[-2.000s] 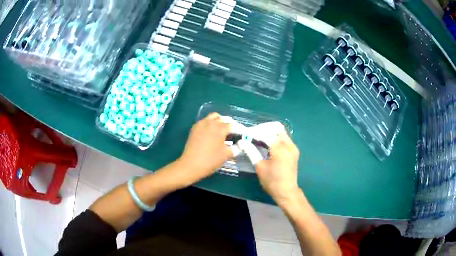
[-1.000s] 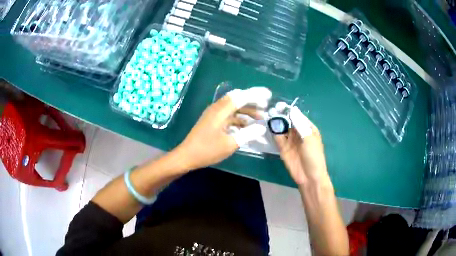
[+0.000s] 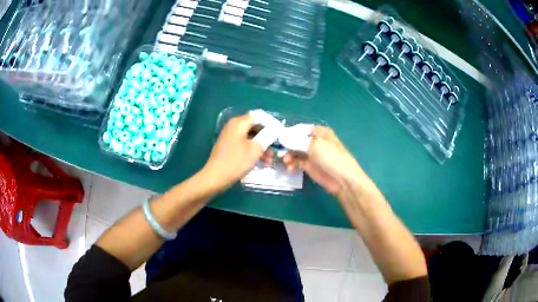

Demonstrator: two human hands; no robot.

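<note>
My left hand and my right hand meet over the small clear work tray, white finger cots on their fingertips. Their fingertips close together on a small part, mostly hidden; a dark bit shows between them. A white paper lies in the tray under my hands. The ring tub, full of turquoise rings, stands to the left. The rod tray at the back holds white-headed rods.
The finished-piece tray lies angled at the right with dark-headed pieces. Stacked parts trays stand at the back left, and more clear trays at the right edge. A red stool is on the floor at left.
One second ago my hands were apart, with a dark cap with a pale centre in my right hand. Now they have come together and the cap is mostly hidden. The view has shifted.
</note>
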